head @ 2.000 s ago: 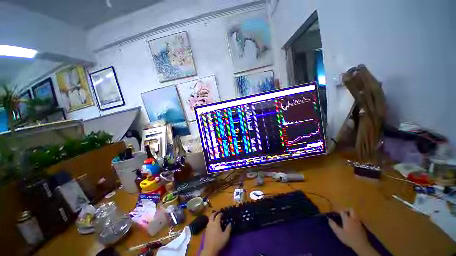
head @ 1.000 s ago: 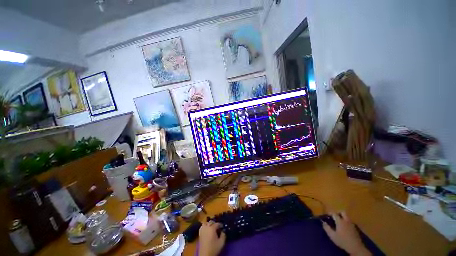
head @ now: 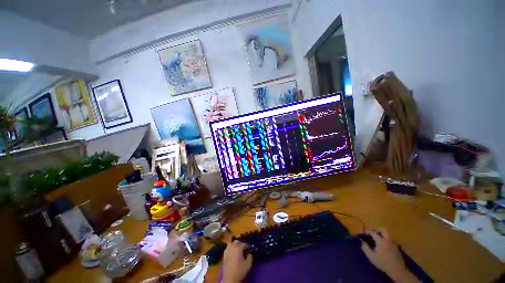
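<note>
The long black keyboard (head: 299, 232) lies in front of the monitor (head: 285, 145), which shows coloured number columns and line charts. My left hand (head: 237, 262) rests at the keyboard's left end, fingertips at its edge. My right hand (head: 383, 253) lies over the dark mouse (head: 366, 240) at the right of the purple mat (head: 315, 264); the hand hides most of the mouse. A small black object (head: 215, 252) lies just left of my left hand.
White tissue (head: 194, 272), a pink and white pack (head: 155, 241), clear glassware (head: 120, 260), a brown bowl (head: 212, 230) and a toy figure (head: 161, 198) stand on the left. Small white devices (head: 281, 218) sit behind the keyboard. Driftwood (head: 400, 127) and papers (head: 480, 228) are at the right.
The camera view has shifted slightly. Both hands keep nearly the same places, left at the keyboard's end and right on the mouse.
</note>
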